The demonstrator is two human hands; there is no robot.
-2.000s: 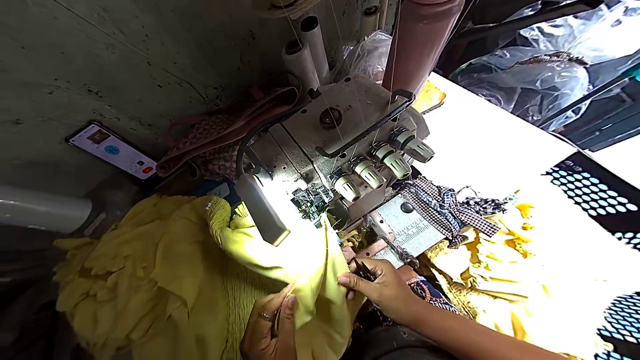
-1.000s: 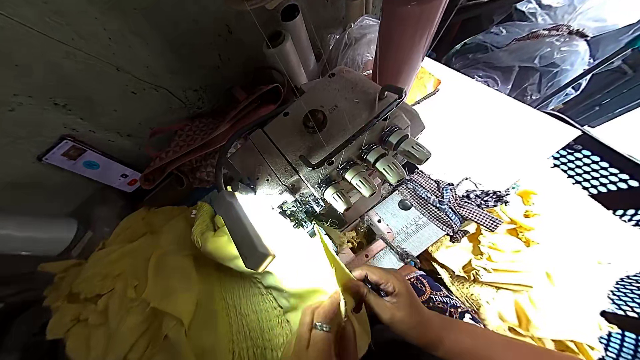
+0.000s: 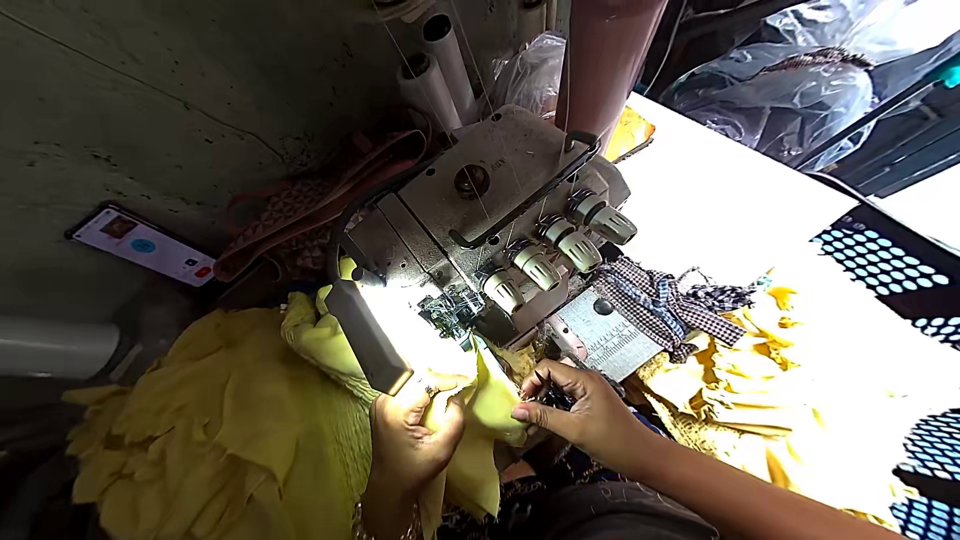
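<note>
An overlock sewing machine (image 3: 480, 187) stands in the middle, its lamp shining on the needle area. Yellow fabric (image 3: 491, 397) runs down from the needle area between my hands. My left hand (image 3: 416, 431) pinches this fabric just below the lamp-lit machine head. On the right, my right hand (image 3: 577, 405) holds the fabric's edge between thumb and fingers, with a small dark tool, perhaps thread snips, partly hidden in the palm. Gathered yellow fabric (image 3: 247, 420) lies heaped at the left of the machine.
More yellow pieces (image 3: 750, 390) and checked fabric strips (image 3: 667, 307) lie on the white table (image 3: 697, 202) at the right. A lit phone (image 3: 142, 244) rests at the left. Thread cones (image 3: 431, 86) stand behind the machine, near a pink cylinder (image 3: 607, 60). Clear plastic bags (image 3: 780, 97) are at the back right.
My left hand has moved up along the fabric, closer to the needle area. My right hand stays at the fabric's right edge, its fingers raised a little.
</note>
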